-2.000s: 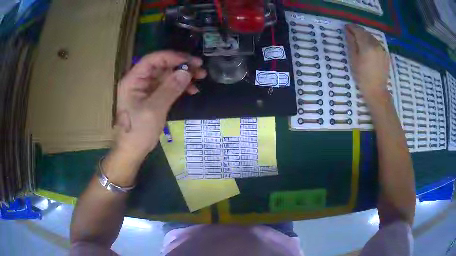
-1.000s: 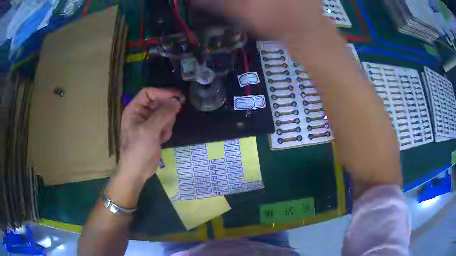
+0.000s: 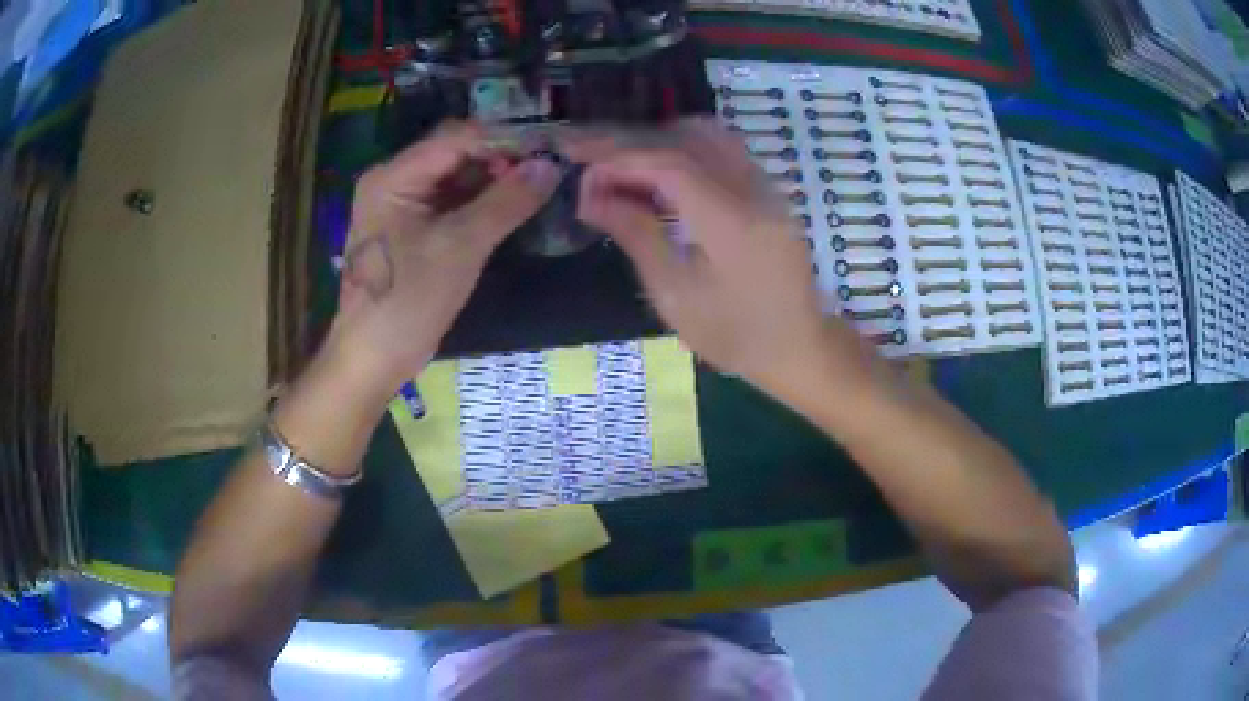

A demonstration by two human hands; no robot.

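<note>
My left hand (image 3: 418,253) is at the front left of the dark fixture (image 3: 623,75), its thumb and fingers pinched on a small dark camera module (image 3: 551,159), mostly hidden by the fingertips. My right hand (image 3: 705,240) is blurred, just right of the left fingertips, with its fingers curled inward; whether it holds anything cannot be told. The pale socket plate (image 3: 510,99) shows above the hands. The grey round cylinder (image 3: 558,230) shows partly between and below them.
White module trays (image 3: 959,206) (image 3: 1109,267) stand at the right, with another at the far right. Brown cardboard (image 3: 185,247) is stacked at the left. A label sheet (image 3: 555,425) on yellow backing lies below the fixture. A green sign (image 3: 770,553) is at the front edge.
My right hand went from the tray up over the fixture, then down to its front. My left hand has moved right and up toward it. The red handle seen earliest is out of view.
</note>
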